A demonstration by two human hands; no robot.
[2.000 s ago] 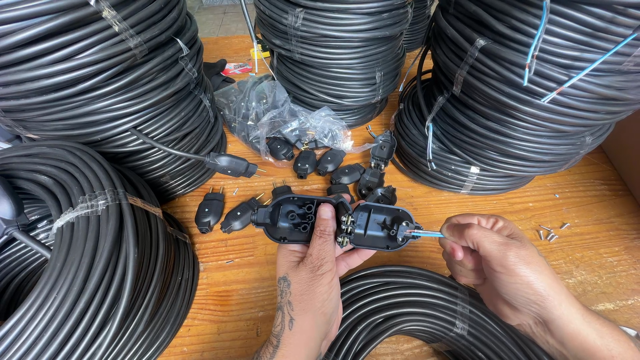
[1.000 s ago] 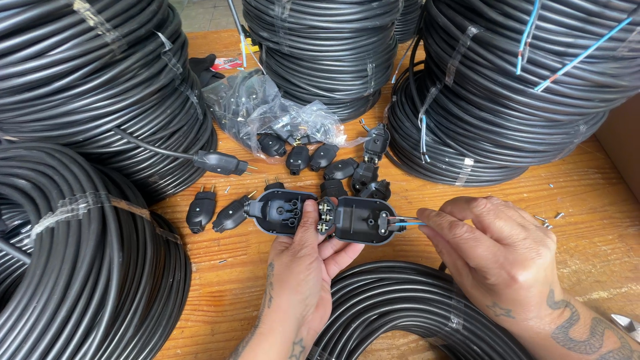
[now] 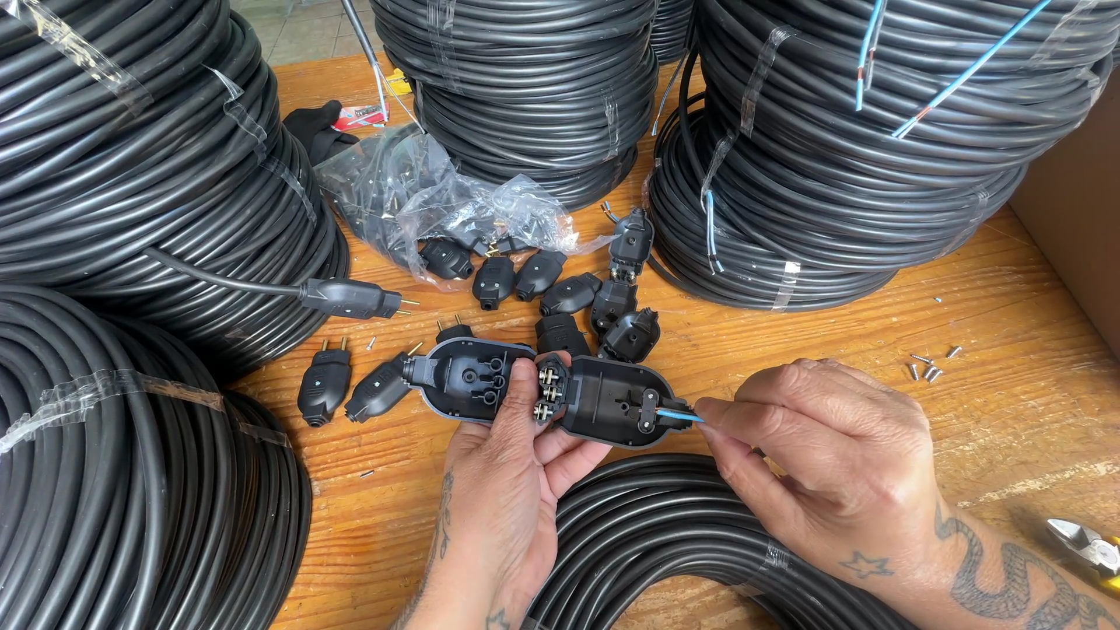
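My left hand [image 3: 516, 464] holds an opened black plastic connector housing [image 3: 612, 398], its thumb over the middle of the two half shells. Brass terminals [image 3: 549, 394] show between the halves. Fingertips of my right hand [image 3: 805, 455] pinch a blue wire [image 3: 681, 415], whose stripped end lies in the right half shell at the small black cord clamp [image 3: 647, 410]. Whatever else the right fingers cover is hidden. Close behind the housing lie several black plugs, one of them a plug with brass pins [image 3: 325, 385], and an opened plug shell [image 3: 632, 334].
Tall coils of black cable stand left [image 3: 149, 175], centre [image 3: 525, 96] and right [image 3: 857, 149]; another coil [image 3: 647, 507] lies below my hands. A clear plastic bag [image 3: 429, 192] sits behind the plugs. Loose screws [image 3: 934, 363] and cutting pliers [image 3: 1082, 538] are at the right.
The blue wire's end, past the cord clamp two seconds ago, now lies at the clamp inside the shell, with my right fingers close to the shell's end. The view has shifted slightly.
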